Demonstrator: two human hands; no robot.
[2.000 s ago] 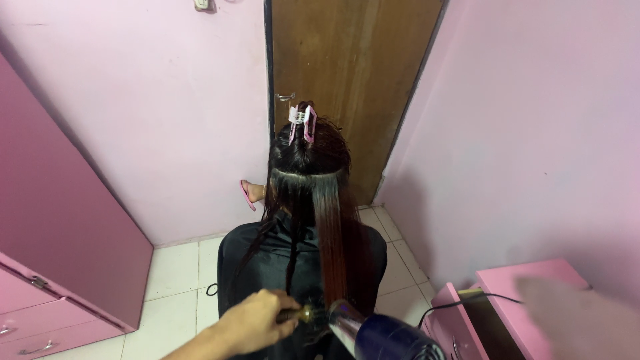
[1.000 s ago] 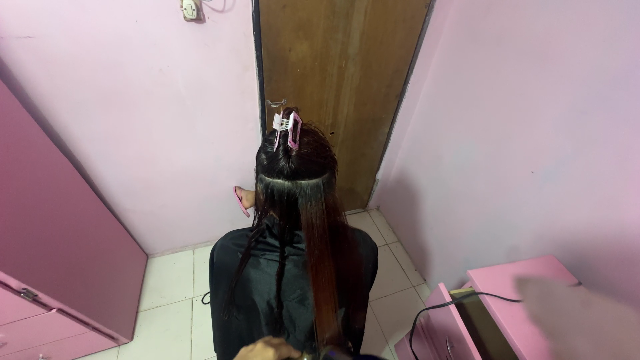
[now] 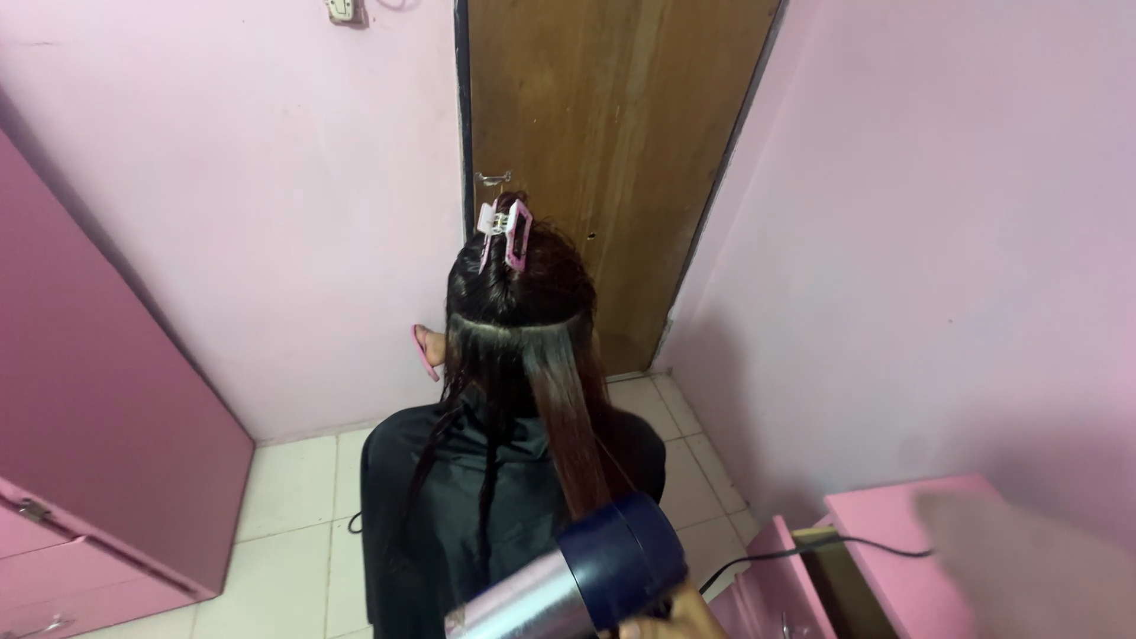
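A silver and dark blue hair dryer (image 3: 577,568) is at the bottom centre, its barrel toward the lower left. My right hand (image 3: 670,617) is shut on its handle, partly hidden behind the dryer. My left hand does not show. In front of me sits a person seen from behind, in a black cape (image 3: 524,497). A pink and white claw clip (image 3: 508,235) holds up the top section of their dark hair (image 3: 524,293). Below a horizontal parting, a smooth reddish-brown section of hair (image 3: 572,426) hangs on the right; thinner dark strands hang on the left.
A pink cabinet (image 3: 98,373) stands at left. On the right is a pink drawer unit (image 3: 914,506) with an open drawer (image 3: 825,577) and a black cord (image 3: 799,548) across it. A wooden door (image 3: 612,115) is beyond the person. A blurred shape (image 3: 1038,568) covers the lower right.
The hair dryer has come up into fuller view, its barrel now toward the lower left. My left hand, at the bottom edge with a brush two seconds ago, has left the view.
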